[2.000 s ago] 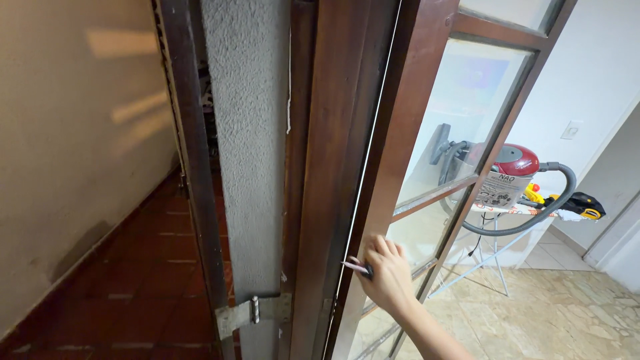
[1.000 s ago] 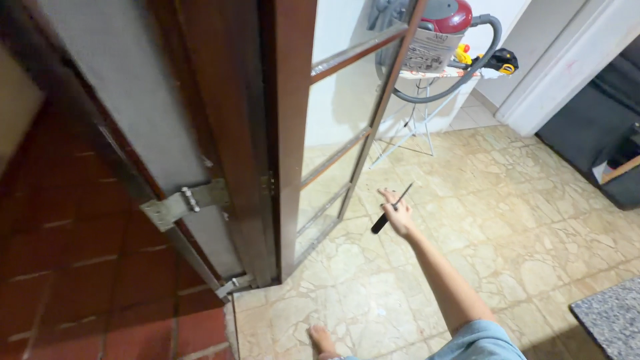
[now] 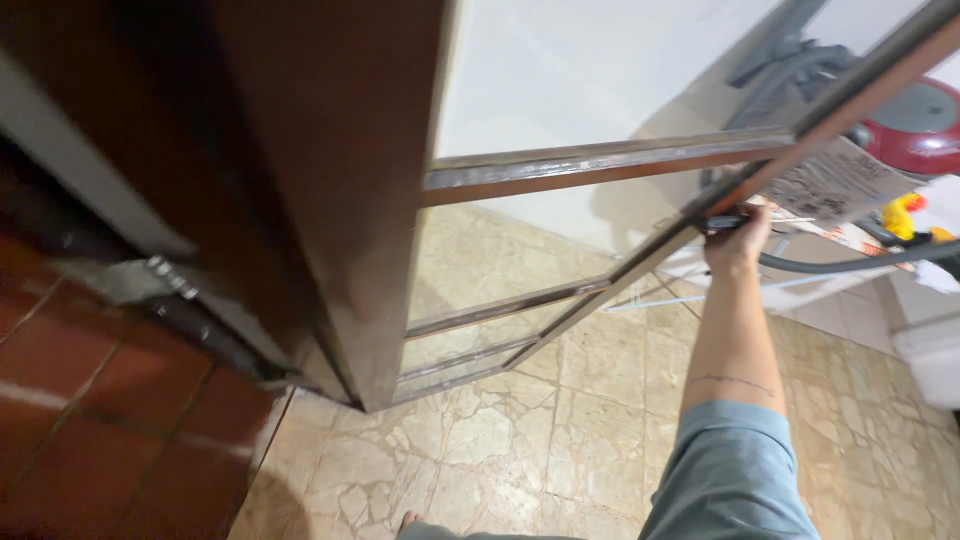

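Observation:
My right hand [image 3: 739,236] is at the outer edge of a brown wooden door with glass panes [image 3: 637,262]. It holds a screwdriver by its black handle [image 3: 724,223], and the thin shaft points to the right. The fingers are partly hidden by the door's edge, and whether they grip the wood I cannot tell. My left hand is out of view.
At the left are a metal slide bolt [image 3: 171,277] and red floor tiles [image 3: 82,420]. A red vacuum cleaner [image 3: 915,127] with a grey hose rests on an ironing board [image 3: 832,232] behind the door. Pale stone flooring [image 3: 487,442] lies below.
My right hand was beside the door's glazed frame, then out over the floor with the screwdriver; now it is at the door's outer edge. The view has shifted closer to the door.

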